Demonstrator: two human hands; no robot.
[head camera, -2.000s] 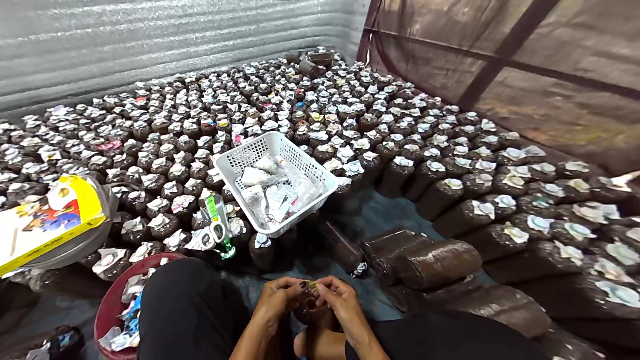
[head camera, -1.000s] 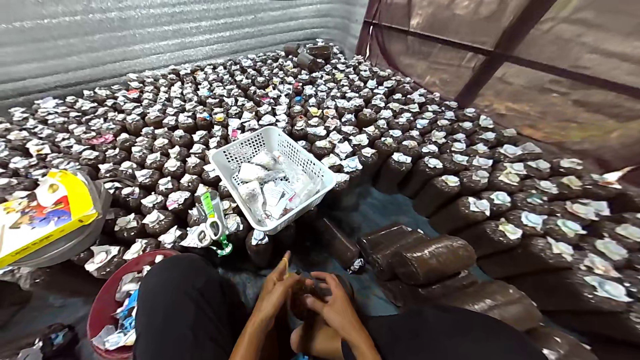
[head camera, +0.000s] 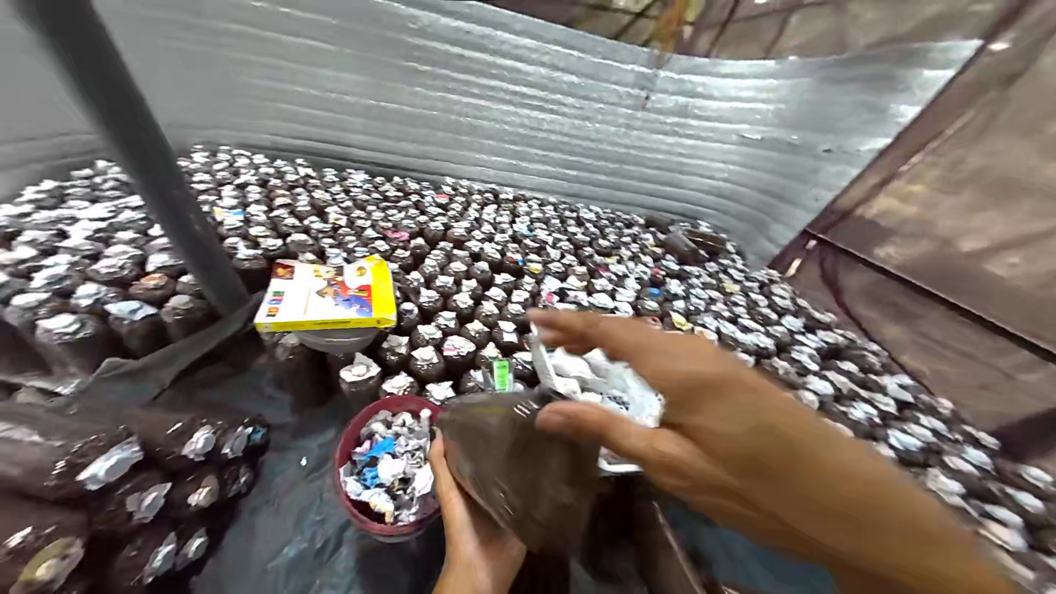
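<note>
My left hand (head camera: 474, 528) supports a dark plastic substrate bag (head camera: 520, 470) from its left side and below. Over the bag's right side reaches my right hand (head camera: 660, 388), blurred, fingers spread, its thumb at the bag's upper edge; whether the thumb touches is unclear. Partly hidden behind the right hand is a white plastic basket (head camera: 540, 363) holding white crumpled pieces. Left of the bag, a red tub (head camera: 342, 470) contains crumpled paper scraps (head camera: 396, 470), some blue. A green-labelled item (head camera: 502, 374) shows just above the bag.
A yellow and white box (head camera: 326, 293) lies on a round container (head camera: 337, 340). Rows of upright bags with paper-covered tops (head camera: 495, 247) fill the floor behind. More bags (head camera: 148, 495) lie at lower left. A dark pole (head camera: 148, 157) slants down at left, before a silvery sheet wall (head camera: 495, 99).
My hands were together low between the knees; now they are apart, with a dark bag raised in the left hand and the right reaching over it. The view has swung left.
</note>
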